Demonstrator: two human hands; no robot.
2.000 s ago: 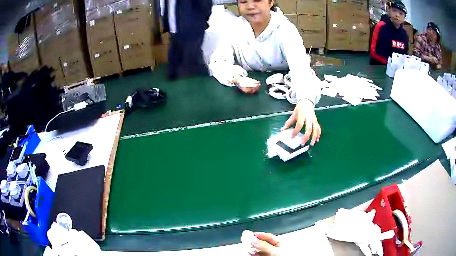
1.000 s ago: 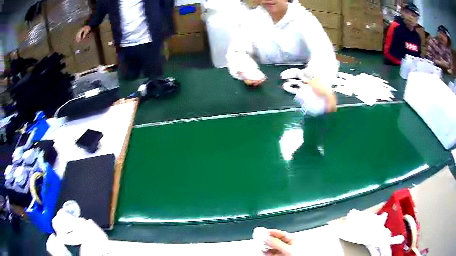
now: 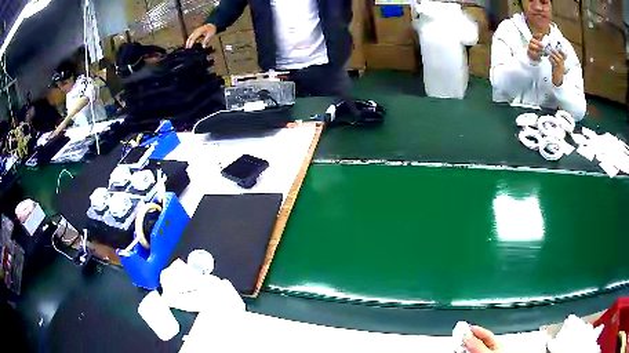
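Observation:
My right hand (image 3: pixel 483 340) is at the bottom edge, right of centre, partly cut off. Its fingers pinch a small white wad (image 3: pixel 462 335), likely a cleaning cloth. My left hand is not in view. A black square touch-panel unit (image 3: pixel 245 169) lies on the white sheet (image 3: pixel 207 155) at the left. A black mat (image 3: pixel 238 231) lies nearer, on the same board. A white dispenser bottle (image 3: pixel 201 263) with a round pale top stands below the mat, beside a white cup (image 3: pixel 158 315).
A green conveyor belt (image 3: pixel 414 234) runs across. A blue tape dispenser (image 3: pixel 155 241) and a fixture with white pieces (image 3: pixel 121 195) are left. A red dispenser (image 3: pixel 616 331) and white wipes (image 3: pixel 576 339) are bottom right. Across stand two people, white rings (image 3: pixel 550 135) and black trays (image 3: pixel 169 86).
The view has turned left, so the belt and bench appear further right. The person across has pulled a white item off the belt and now holds a small thing in both hands.

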